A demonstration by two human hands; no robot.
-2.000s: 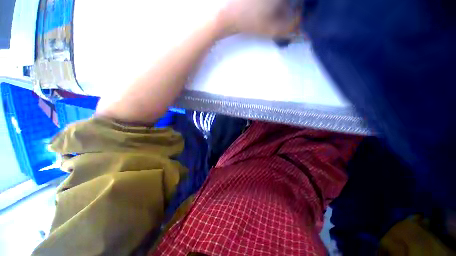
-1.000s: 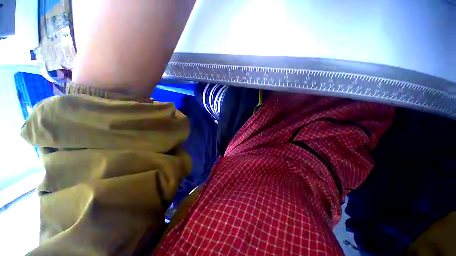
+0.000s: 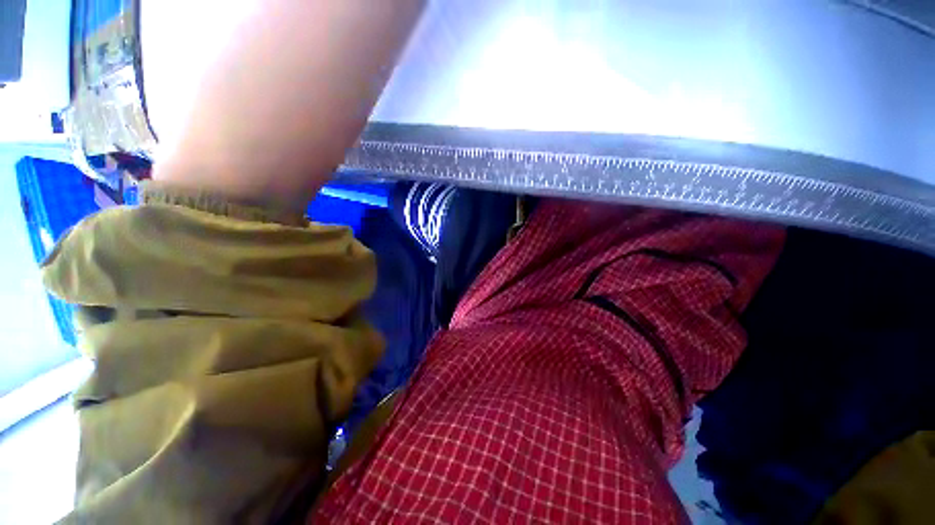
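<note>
The white machine table (image 3: 615,77) lies across the top, with a grey measuring tape (image 3: 636,183) along its front edge. My left forearm, bare above an olive-brown sleeve, reaches up over the table's left part; my left hand is cut off by the top edge. My right hand is out of the picture; an olive-brown patch of cloth shows at the lower right corner. Dark navy cloth (image 3: 820,338) hangs below the table at the right. More navy cloth with white stripes (image 3: 429,217) lies below the table, left of the apron.
A red checked apron (image 3: 523,410) covers my lap below the table edge. A blue plastic crate (image 3: 62,205) stands at the left. The table's left end carries brown and blue tape (image 3: 111,97). A thin dark edge crosses the top right corner.
Two seconds ago my left hand and a large navy cloth showed over the table; both are now out of view there. Since one second ago the view has shifted slightly.
</note>
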